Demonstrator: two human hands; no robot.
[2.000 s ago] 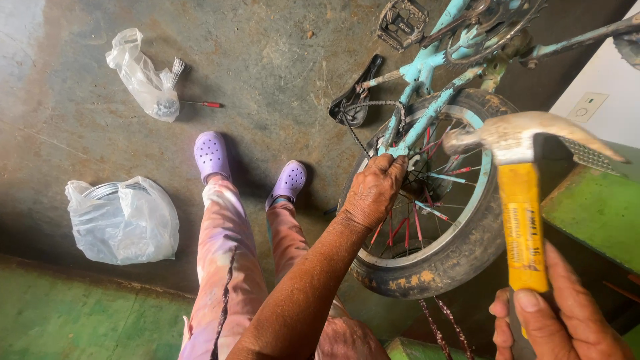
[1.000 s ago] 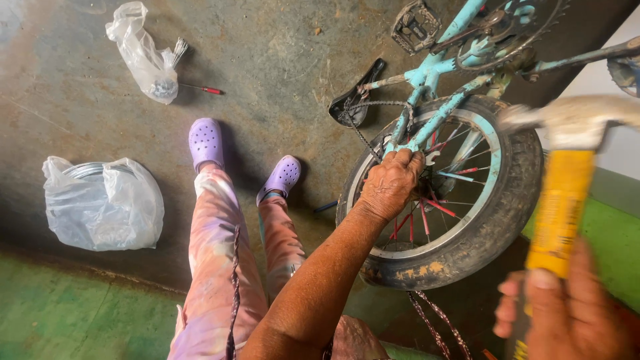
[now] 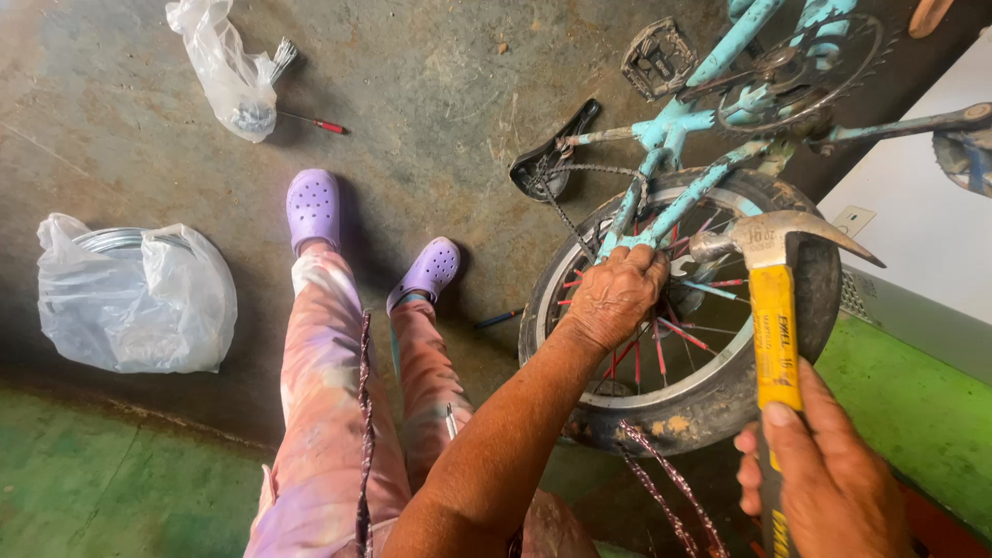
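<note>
My right hand (image 3: 829, 465) grips a yellow-and-black claw hammer (image 3: 775, 333), its steel head raised over the bicycle wheel (image 3: 744, 387). My left hand (image 3: 620, 294) is closed at the rear end of the turquoise bicycle frame (image 3: 701, 182), by the wheel's hub; whether it holds the frame or a small part there is hidden. An open-end wrench head (image 3: 683, 267) shows just right of its fingers. Red and light-blue sleeves cover several spokes. A loose chain (image 3: 570, 221) hangs from the frame beside the black saddle (image 3: 535, 170).
A plastic bag with metal spokes (image 3: 232, 85) and a red-handled screwdriver (image 3: 329, 125) lie on the floor. Another plastic bag (image 3: 139, 310) holds coiled wire. A dark, thin tool (image 3: 498, 318) lies left of the tire. Pedals (image 3: 659, 58) and a chainring (image 3: 868, 70) stick out above.
The hammer in my right hand moved right and lower, then back left over the wheel. My left hand stays at the frame end by the hub.
</note>
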